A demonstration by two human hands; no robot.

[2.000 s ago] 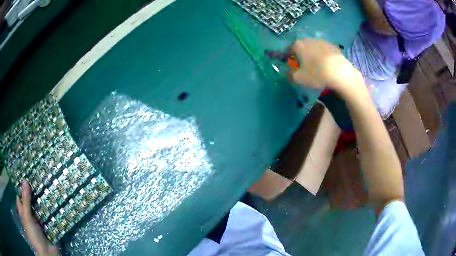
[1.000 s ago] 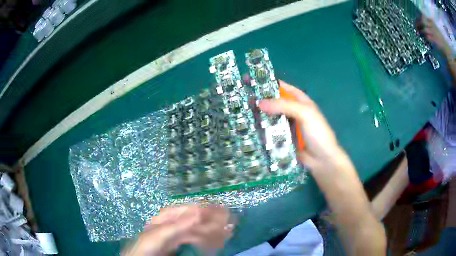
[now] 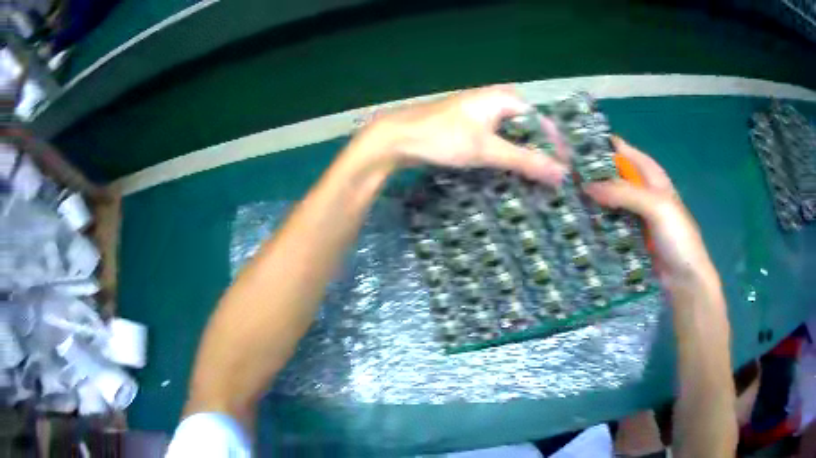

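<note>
The circuit board panel (image 3: pixel 510 259) lies over the bubble wrap (image 3: pixel 394 349), with its green edge rail towards me. My left hand (image 3: pixel 488 134) reaches over the panel and grips the far end of its right-hand rows, blurred. My right hand (image 3: pixel 640 192) grips the outermost row (image 3: pixel 586 134) at the panel's right side, with the orange-handled cutters (image 3: pixel 632 170) held in the same hand. The cutter jaws are hidden. The right-hand rows stick out farther at the back than the others.
The dark green conveyor (image 3: pixel 403 54) with its pale edge strip (image 3: pixel 313 134) runs behind the bench. Board strips (image 3: pixel 787 161) lie at the far right. A box of white parts (image 3: pixel 54 313) stands at the left. Small dark pads (image 3: pixel 765 336) lie near the right edge.
The view has turned right to left, so the panel sits farther right. My left hand has moved from the panel's near edge to its far end and taken hold there.
</note>
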